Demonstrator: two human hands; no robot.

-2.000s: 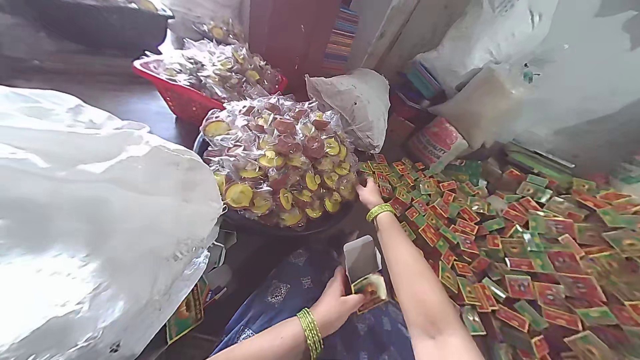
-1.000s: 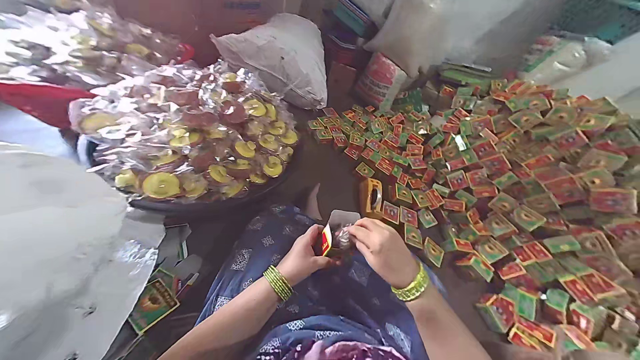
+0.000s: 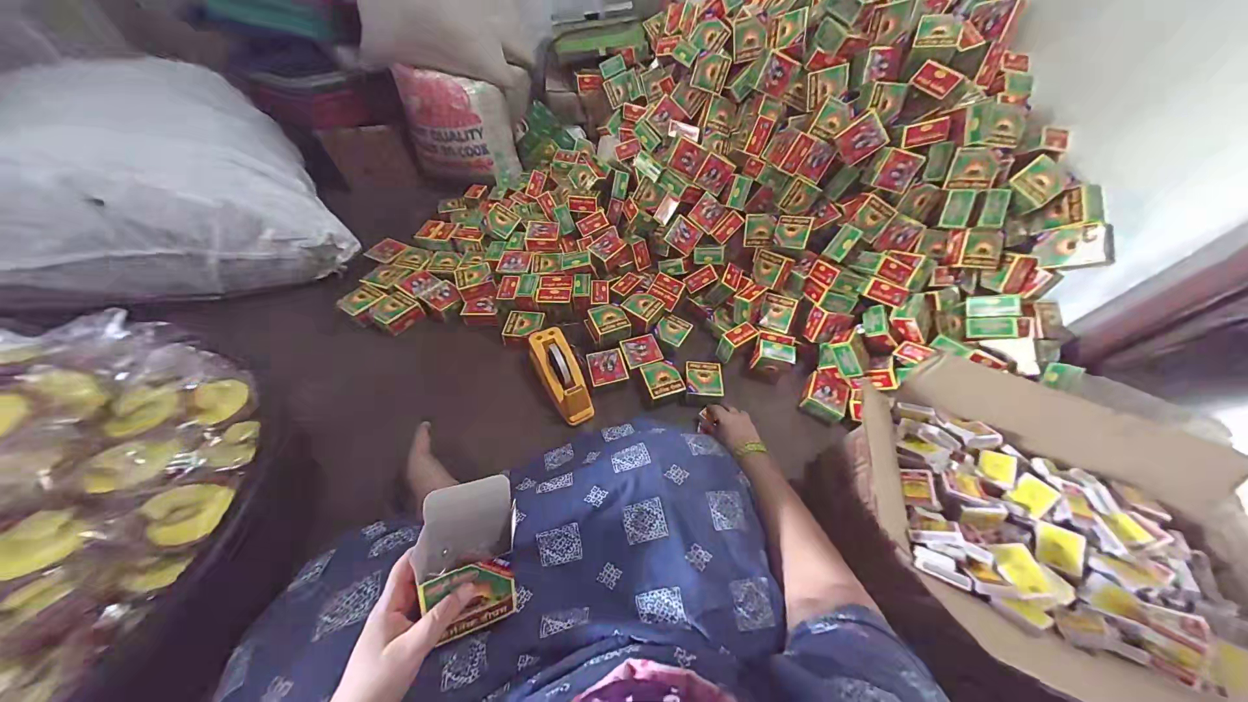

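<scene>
My left hand (image 3: pixel 414 619) grips a small green and red printed carton (image 3: pixel 470 600) with its grey-white flap raised, over my lap. Beyond my right knee, my right hand (image 3: pixel 729 427) reaches down to the floor, fingers bent; something small and pale shows at the fingertips, too unclear to name. Just ahead of that hand are several printed cartons (image 3: pixel 663 381) at the near edge of a large heap. A yellow tape dispenser (image 3: pixel 562 375) lies on the floor to their left. Plastic-wrapped packets with yellow discs (image 3: pixel 187 512) fill a dark round tub at left.
An open cardboard box (image 3: pixel 1033 400) of small matchbox-like boxes (image 3: pixel 1035 495) stands to my right. The carton heap (image 3: pixel 760 175) spreads to the white wall. A stuffed white sack (image 3: pixel 156 185) lies at back left, beside a red and white printed bag (image 3: pixel 456 125).
My right hand has left the carton held in my left hand and moved to the floor at the right. The view has swung right, bringing the cardboard box in.
</scene>
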